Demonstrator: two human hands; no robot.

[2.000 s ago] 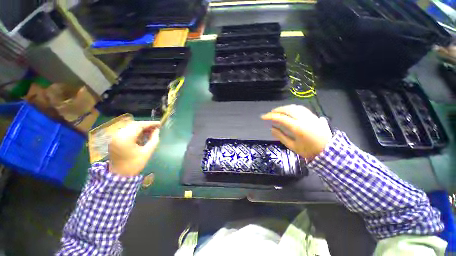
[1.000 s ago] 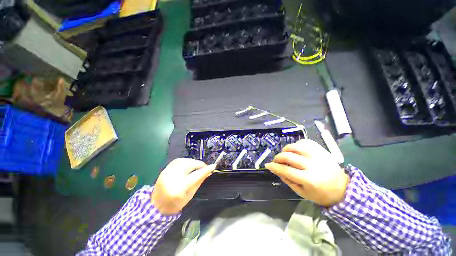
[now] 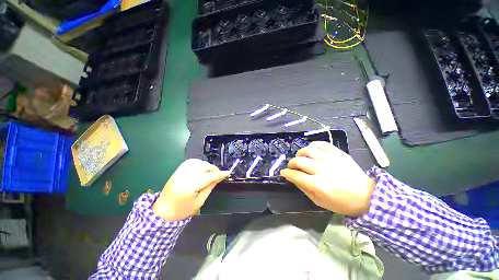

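A long black housing (image 3: 212,143) with round forms in a row lies on the black mat in front of me. A wire harness with several white sleeved pieces (image 3: 278,115) lies partly on the mat behind the housing and partly over its near half. My left hand (image 3: 189,186) pinches the harness's left end at the housing's near left edge. My right hand (image 3: 323,176) pinches the harness over the housing's right part and covers that part. The fingertips hide the exact grip points.
A tan parts tray (image 3: 117,143) with tiny silver bits is at left, a blue crate (image 3: 35,158) beyond it. A pale-handled tool (image 3: 373,143) and a white cylinder (image 3: 381,106) lie right of the housing. Stacked housings (image 3: 254,41) and yellow loops (image 3: 344,42) are behind.
My left hand has come from the parts tray area to the housing, and my right hand has lowered onto it. The harness now lies across the housing and mat. The view has moved closer.
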